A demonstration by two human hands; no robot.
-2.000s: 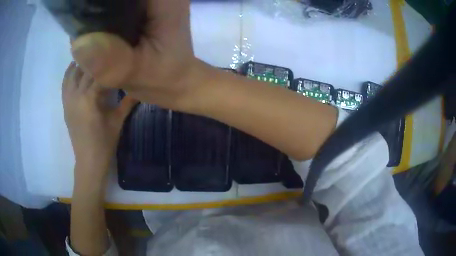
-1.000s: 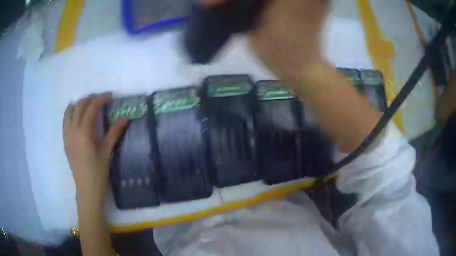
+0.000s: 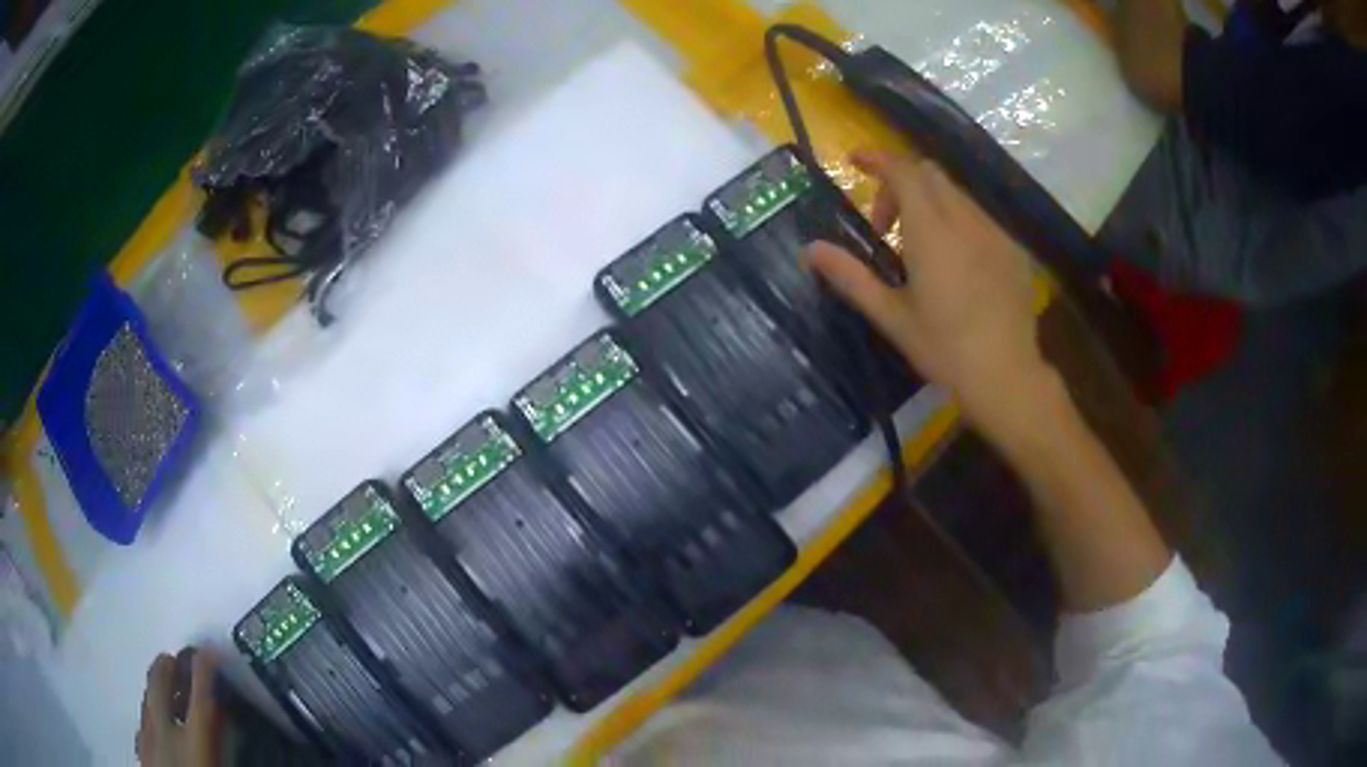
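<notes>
A slanting row of several black ribbed housings lies on the white foam, each with a green circuit board at its upper end. My right hand is at the row's right end, thumb and fingers apart, holding nothing that I can see; any touch on the end housing is unclear. The black electric screwdriver lies beyond it, its cord looping down past my fingers. My left hand is at the bottom left, cut off by the edge, beside the row's left end. Its grip is unclear.
A blue tray of tiny grey screws stands at the left. A crinkled plastic bag with black cables lies at the upper left. Yellow tape edges the bench. Another person's arm shows at the upper right, near a red item.
The view has turned and shifted, bringing the full row and blue tray into sight. My right hand has let go of the screwdriver and moved to the row's right end.
</notes>
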